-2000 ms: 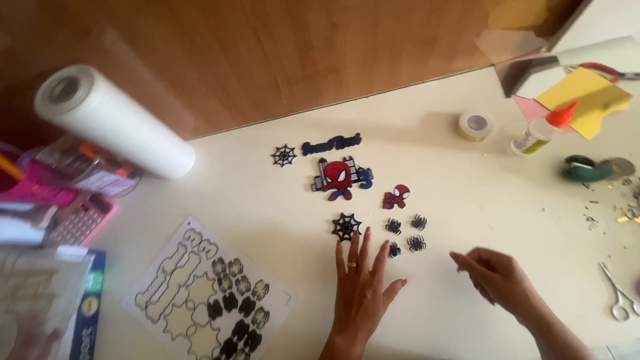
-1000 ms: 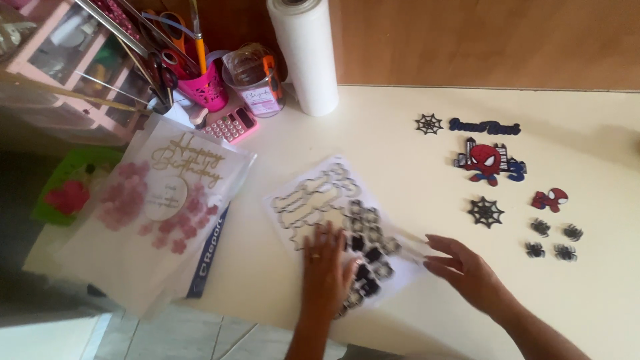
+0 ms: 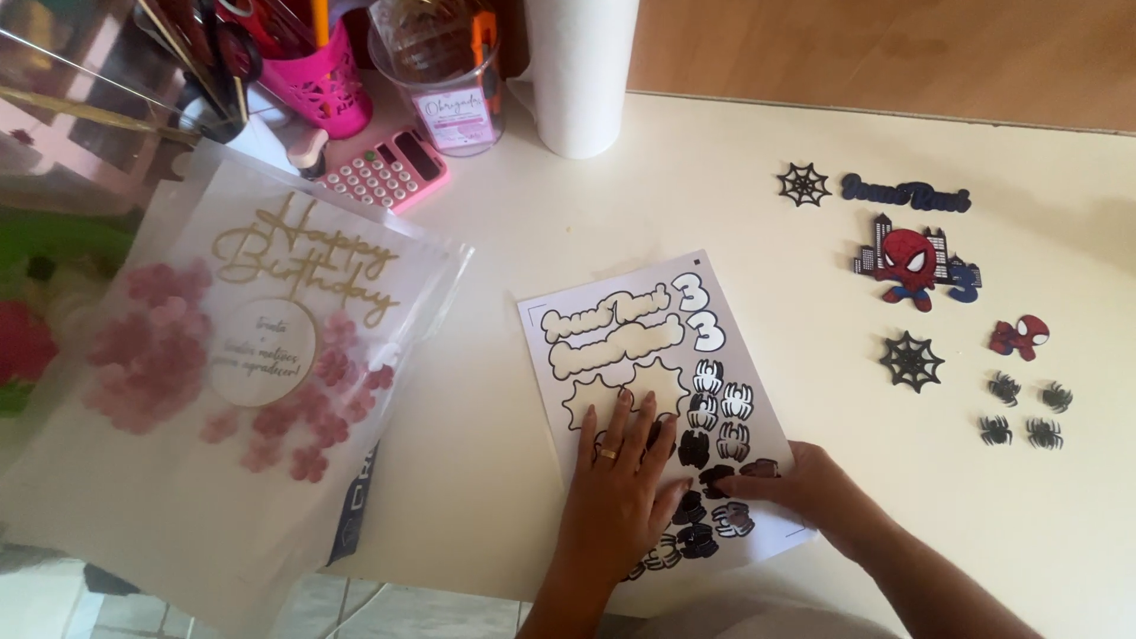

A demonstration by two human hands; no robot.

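A printed paper sheet (image 3: 612,306) with cut-out shapes and black and white spiders lies tilted on the table. My left hand (image 3: 621,479) rests flat on its middle, fingers spread. My right hand (image 3: 799,488) grips the sheet's right edge, thumb on top. To the right lie two black web cutouts, the upper (image 3: 804,185) beside dark blue lettering (image 3: 907,193) and the lower (image 3: 911,361) below a masked figure with buildings (image 3: 911,262). A smaller red and blue figure (image 3: 1020,337) lies above several black spider cutouts (image 3: 1045,433).
On the left a clear plastic sleeve (image 3: 426,293) holds a "Happy Birthday" sheet with pink flowers. Behind stand a pink calculator (image 3: 390,173), a pink perforated cup (image 3: 337,93), a clear plastic cup (image 3: 488,98) and a white roll (image 3: 581,80). A wooden panel (image 3: 887,53) borders the back.
The view has swung left. My left hand has moved from beside the lower web cutout to the sheet. My right hand, empty two seconds ago, now grips the sheet's edge.
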